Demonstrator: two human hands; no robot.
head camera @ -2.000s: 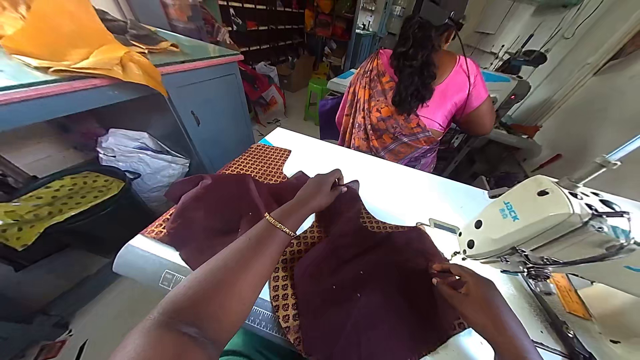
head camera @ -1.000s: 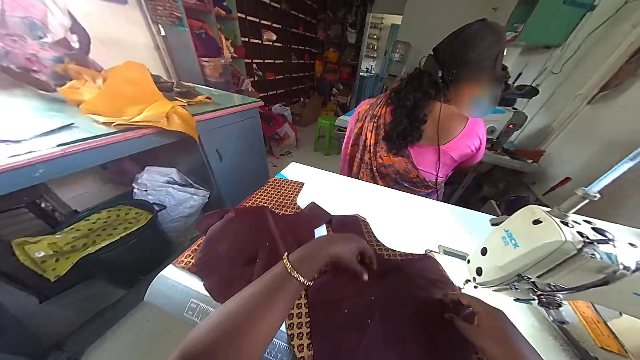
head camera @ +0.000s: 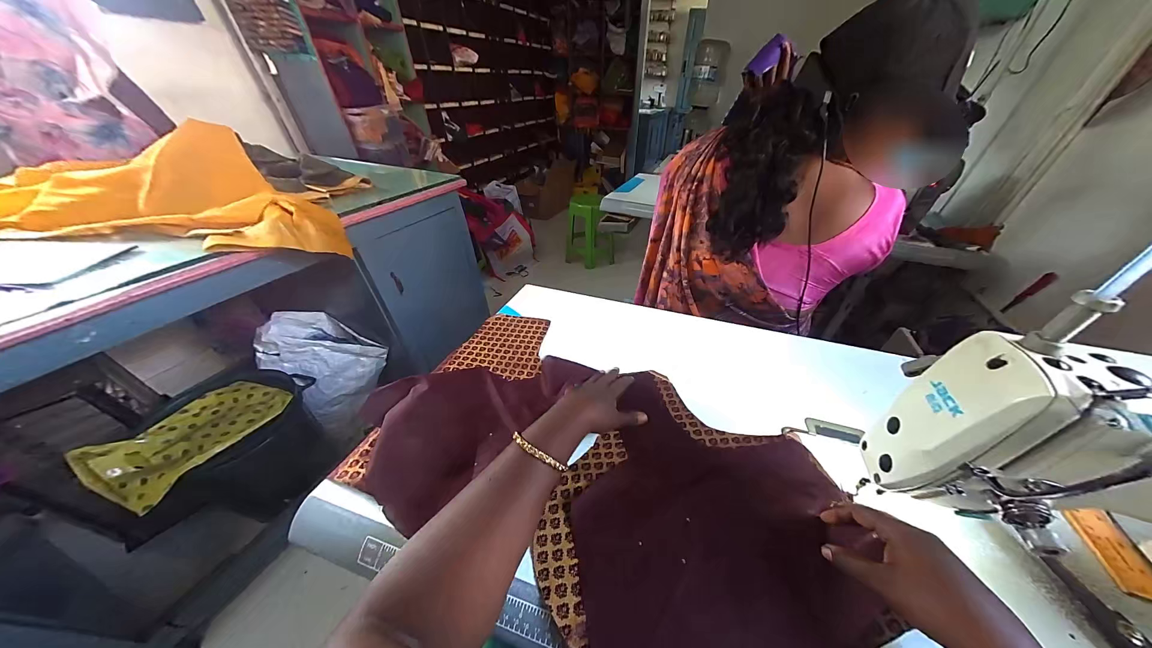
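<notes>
Dark maroon fabric [head camera: 693, 531] lies over orange-brown patterned fabric [head camera: 504, 344] on the white sewing machine table [head camera: 711, 360]. My left hand [head camera: 598, 402], with a gold bracelet [head camera: 540, 452] on the wrist, rests on the upper middle of the maroon cloth, its fingers somewhat apart. Near the cloth's right edge, my right hand [head camera: 864, 544] pinches the maroon fabric between thumb and fingers. The patterned cloth shows along the curved edges and in the gap between the maroon parts. Just beyond my right hand stands the head of a Jack sewing machine [head camera: 972, 414].
A person [head camera: 765, 234] sits beyond the table. At the left, a counter [head camera: 405, 184] holds orange cloth [head camera: 171, 193]. Below it are a white plastic sack [head camera: 319, 360] and a black tub [head camera: 270, 459] with yellow dotted cloth. A wooden ruler [head camera: 1111, 549] lies right of the machine.
My left hand has moved off the spot where it gripped the cloth two seconds ago and now lies flatter on it. The person beyond the table has turned their head to the right.
</notes>
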